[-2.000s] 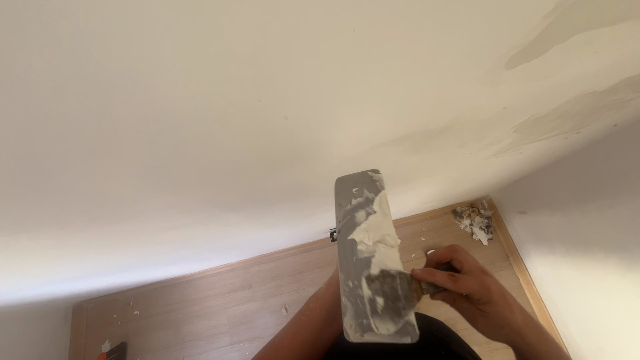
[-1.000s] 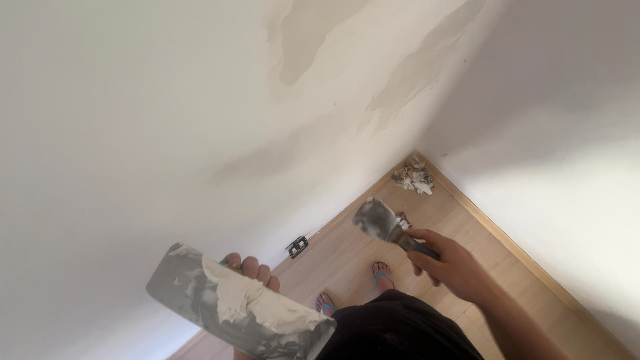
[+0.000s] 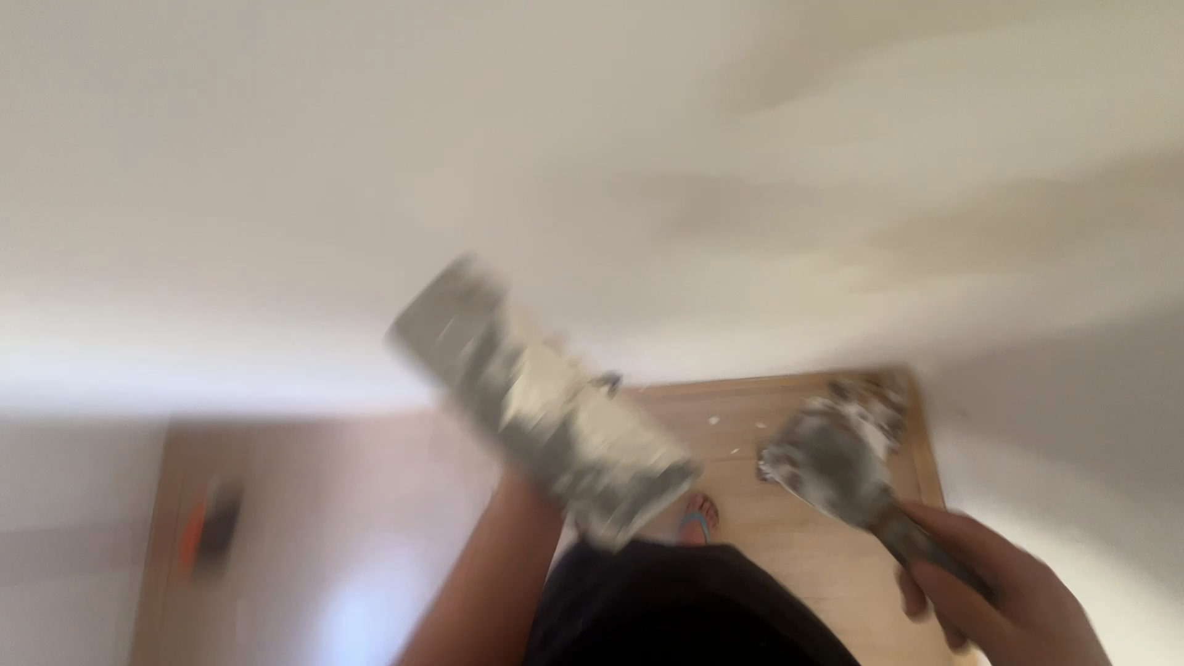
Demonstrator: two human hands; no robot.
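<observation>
A steel plastering trowel (image 3: 546,398) with pale filler smeared along its face tilts across the middle of the view, face up. My left hand (image 3: 536,490) is mostly hidden beneath it; the forearm rises to its underside and holds it up. At the lower right, my right hand (image 3: 990,583) grips the handle of a putty knife (image 3: 828,462), whose filler-coated blade points up and left, apart from the trowel. Both tools are blurred. Behind them stands a white wall (image 3: 277,185) with darker, damp-looking patches (image 3: 999,222) at the upper right.
A heap of scraps and debris (image 3: 869,402) lies in the floor corner at the right. Small white crumbs dot the wood-look floor (image 3: 703,425). A blurred orange and dark object (image 3: 211,532) lies at the left. My foot in a blue-strapped sandal (image 3: 700,520) shows below the trowel.
One second ago the fingers of my left hand showed at the trowel's edge; now the trowel hides them. The putty knife was over the trowel two seconds ago and is now apart. The view has swung.
</observation>
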